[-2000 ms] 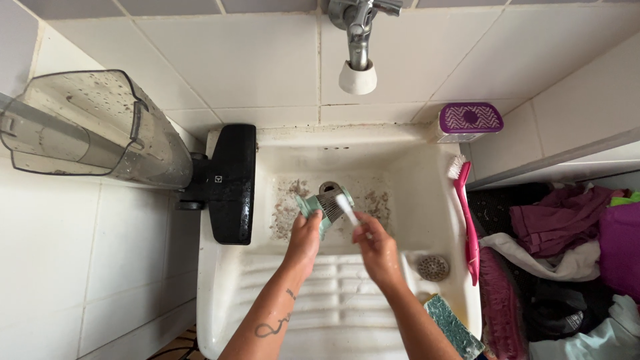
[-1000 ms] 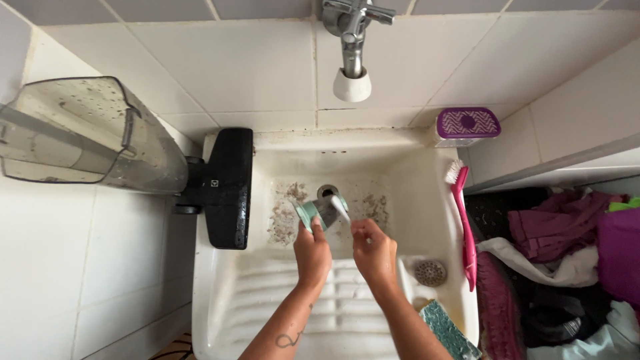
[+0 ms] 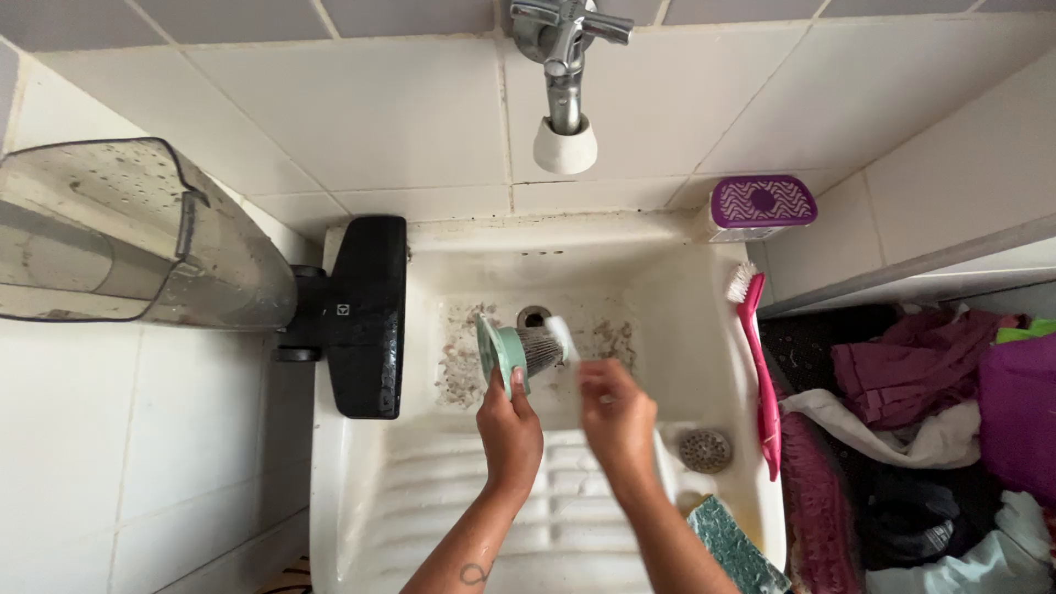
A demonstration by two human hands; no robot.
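My left hand (image 3: 510,425) grips the pale green rim of a pleated vacuum filter (image 3: 528,351), held over the basin of a white laundry sink (image 3: 676,330). The filter's grey pleated cone points to the right. In my right hand (image 3: 615,412), which is blurred, is a small white brush (image 3: 563,337), its head against or just in front of the filter's narrow end. Its handle is mostly hidden by my fingers. Brown-grey debris lies on the basin floor around the drain hole (image 3: 535,318).
A black vacuum floor head (image 3: 369,318) and a clear dust container (image 3: 214,256) stand at the left. A chrome tap (image 3: 565,91) is above. On the right rim are a pink brush (image 3: 761,371) and a purple-lidded box (image 3: 763,202); a strainer (image 3: 705,450), scouring sponge (image 3: 734,544) and clothes (image 3: 899,371) are also right.
The filter has turned in my left hand, so its pleated side shows more plainly. My right hand has kept the white brush close to it.
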